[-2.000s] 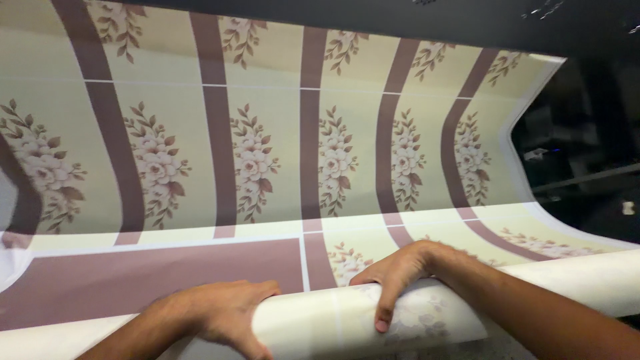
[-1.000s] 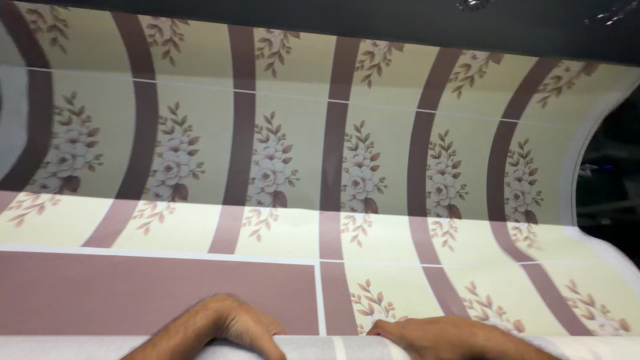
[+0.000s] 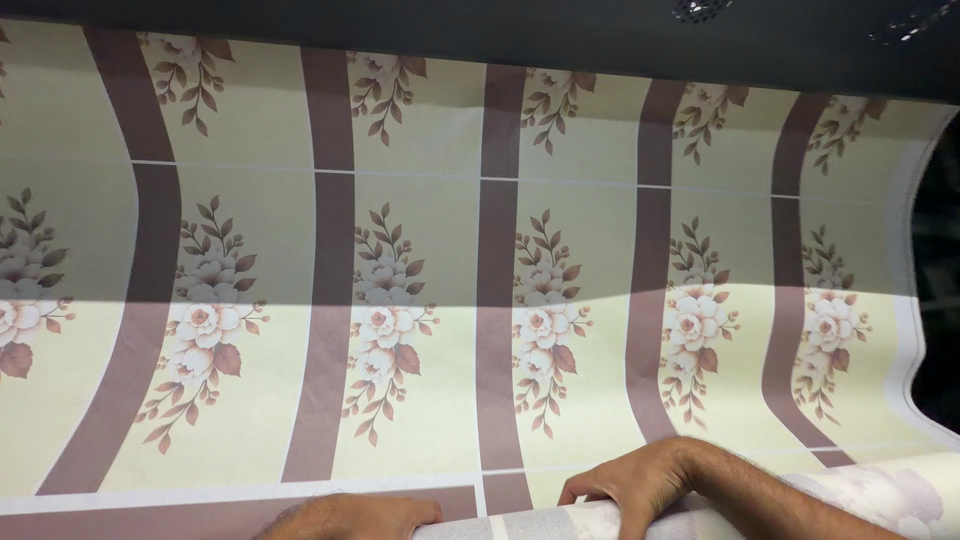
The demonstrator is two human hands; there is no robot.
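A wide printed sheet (image 3: 420,247) with cream ground, mauve bands and floral sprays hangs from a dark machine edge and curves down toward me. At the bottom lies a roll of the printed material (image 3: 885,487), its pale reverse side outward. My left hand (image 3: 367,517) rests at the roll's left part, its fingers partly cut off by the frame's lower edge. My right hand (image 3: 637,487) is curled over the top of the roll, thumb and fingers spread around it. Both hands touch the roll.
A dark machine cover (image 3: 450,34) spans the top, with shiny specks at its upper right. Beyond the sheet's wavy right edge (image 3: 911,337) is a dark area. A plain mauve panel (image 3: 150,517) with a white border is printed at the lower left.
More of the floral sheet lies in the light above the roll, and the mauve panel sits lower. My right hand has lifted into an arched hold on the roll since one second ago.
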